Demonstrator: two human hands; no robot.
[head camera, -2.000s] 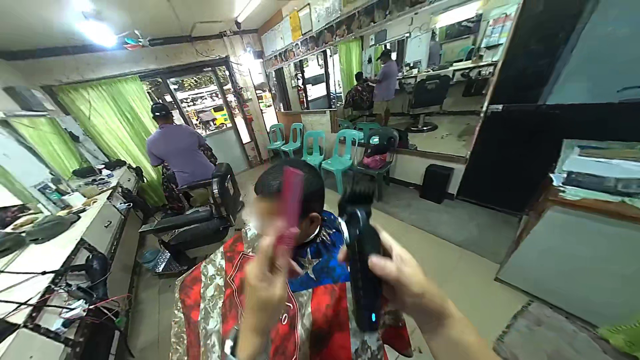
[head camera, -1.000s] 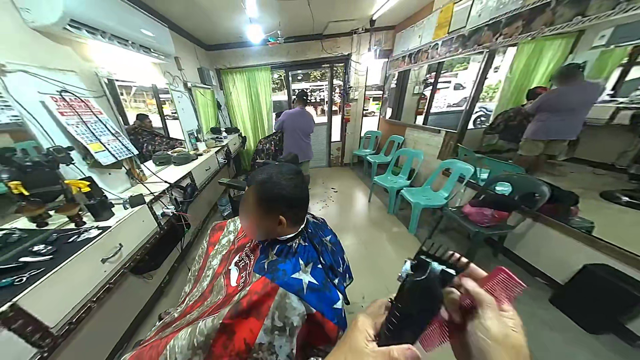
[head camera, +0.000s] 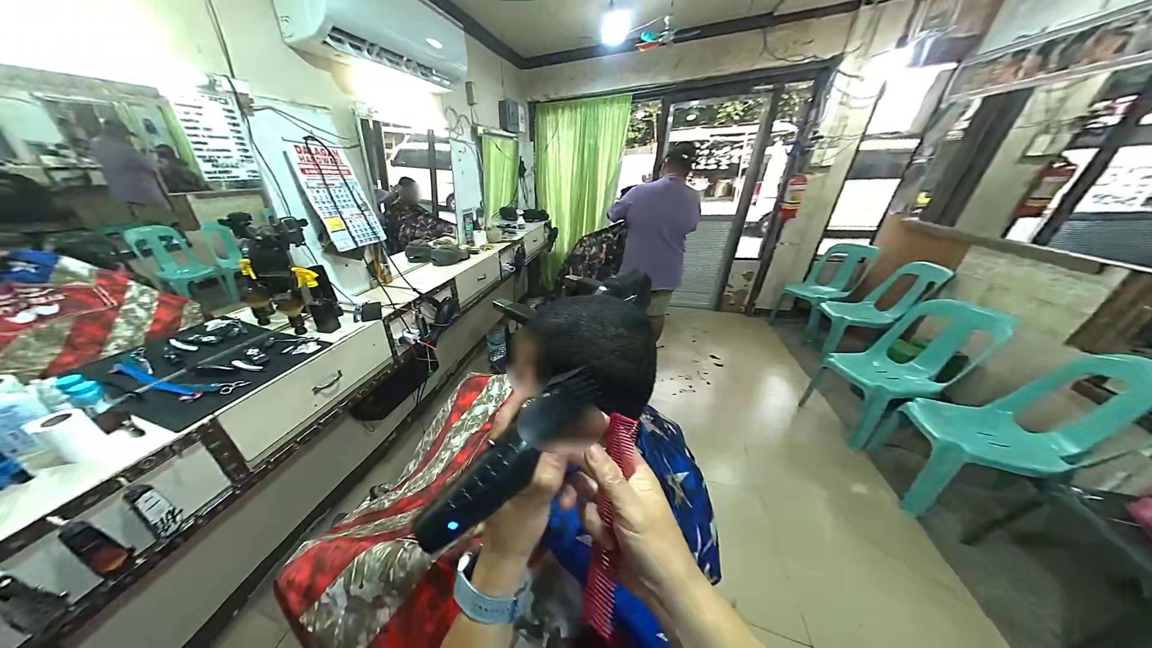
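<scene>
A seated person with short dark hair (head camera: 598, 346) wears a barber's cape (head camera: 396, 558) with stars, red stripes and camouflage. My left hand (head camera: 526, 517), with a watch (head camera: 488, 589) at its wrist, holds a black cordless hair clipper (head camera: 477, 490) with a lit blue light. The clipper's guard end overlaps the side and back of the head near the ear; contact is unclear. Held upright in my right hand (head camera: 634, 513), a red comb (head camera: 621, 445) has its top near the nape. The hands are close together, and some fingers are hidden.
On the left counter (head camera: 351, 346) are a black mat (head camera: 180, 373) with scissors and clippers, bottles and a paper roll (head camera: 76, 439). Green plastic chairs (head camera: 958, 355) line the right wall. Ahead, another person (head camera: 661, 225) stands by a caped seated person. Cut hair lies on the floor.
The clipper has passed from my right hand to my left, and the comb from left to right. Both tools are now at the head. The view has swung left since one second ago.
</scene>
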